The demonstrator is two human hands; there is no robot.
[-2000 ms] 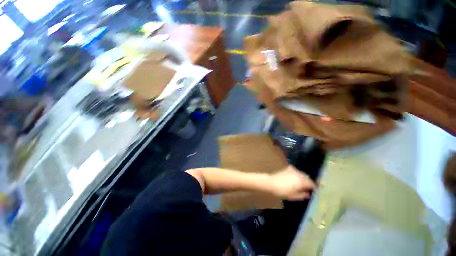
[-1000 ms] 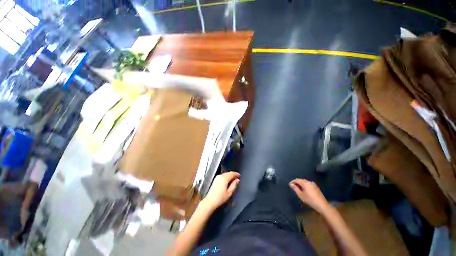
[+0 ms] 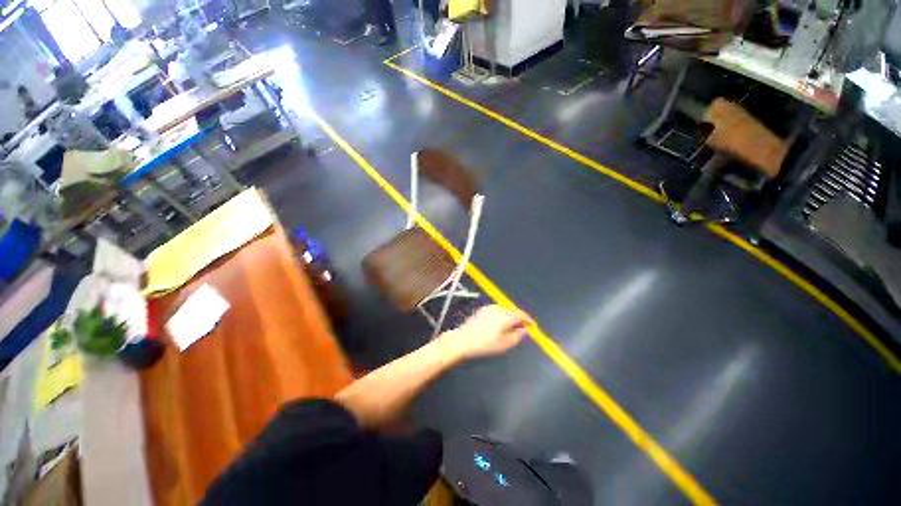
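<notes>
My left hand (image 3: 494, 331) is in the middle of the view, at the end of a bare forearm with a dark sleeve. It is over the grey floor, past the edge of a reddish-brown wooden desk (image 3: 242, 316). The fingers are loosely bent and a little blurred, and I see nothing in them. My right hand is not in view. Nearest on the desk are a white paper (image 3: 198, 316), a yellow sheet (image 3: 212, 242) and a green plant (image 3: 99, 333).
A folding chair with brown seat (image 3: 415, 265) stands beyond the desk on a yellow floor line (image 3: 583, 380). At upper right is a sewing table (image 3: 776, 74) with a brown-topped stool (image 3: 746, 136) by it. Workbenches are at far left. A person's legs (image 3: 378, 18) show at the top.
The view has moved forward past the table with brown panels to the wooden desk and chair. The brown pile at right is gone from view. My right hand has left the picture.
</notes>
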